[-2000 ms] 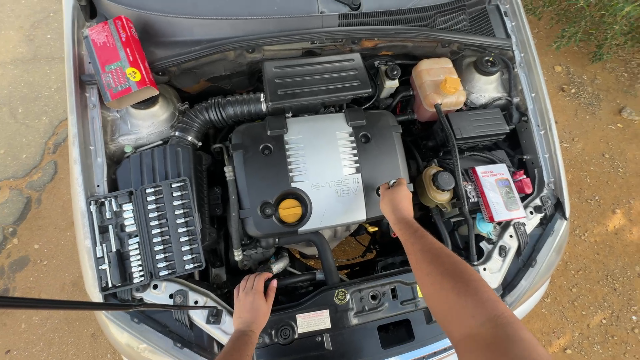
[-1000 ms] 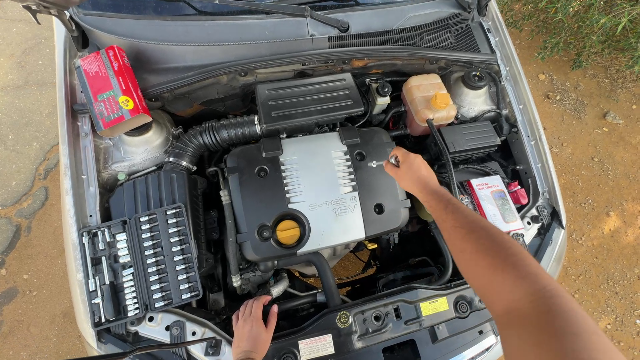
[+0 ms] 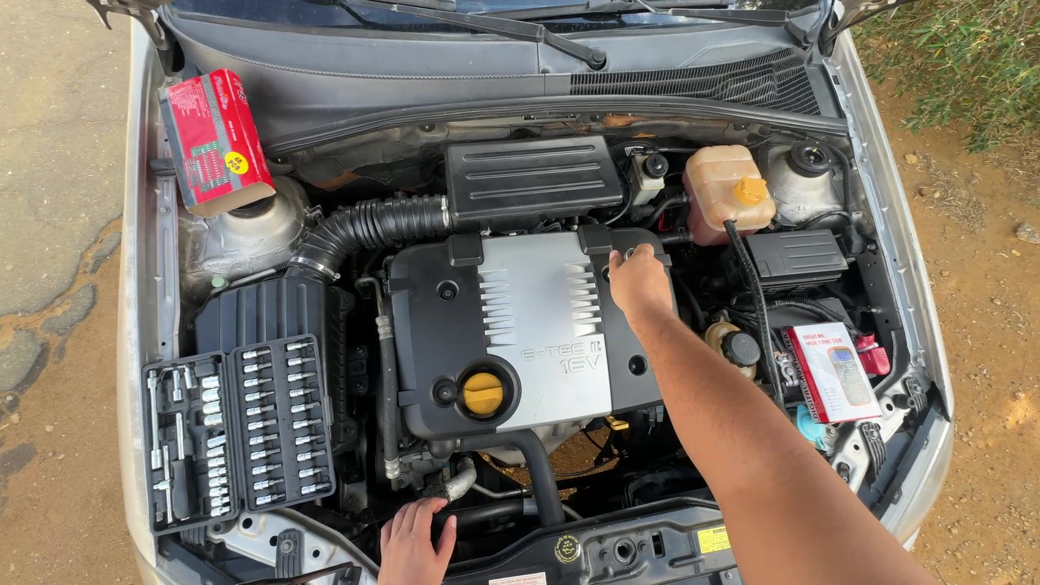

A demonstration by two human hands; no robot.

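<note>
My right hand (image 3: 640,280) is at the upper right bolt hole of the black and silver plastic engine cover (image 3: 548,357). A small metal piece shows at its fingertips, mostly hidden, so I cannot tell what it is. My left hand (image 3: 416,540) rests with fingers spread on a black hose near the front edge of the engine bay, beside a metal pipe (image 3: 461,478). The yellow oil filler cap (image 3: 483,393) sits in the cover's lower left part. At the left, a socket set in an open black case (image 3: 231,439) lies partly on a black plastic housing.
A red cardboard box (image 3: 213,142) stands on the left strut tower. A boxed digital multimeter (image 3: 830,372) lies at the right near the black fuse box (image 3: 796,258). The coolant tank (image 3: 728,195) with its yellow cap is behind my right arm. Hoses cross the bay.
My right hand has moved from the cover's lower right bolt hole to its upper right one. My left hand stays near the front pipe. The view has shifted somewhat.
</note>
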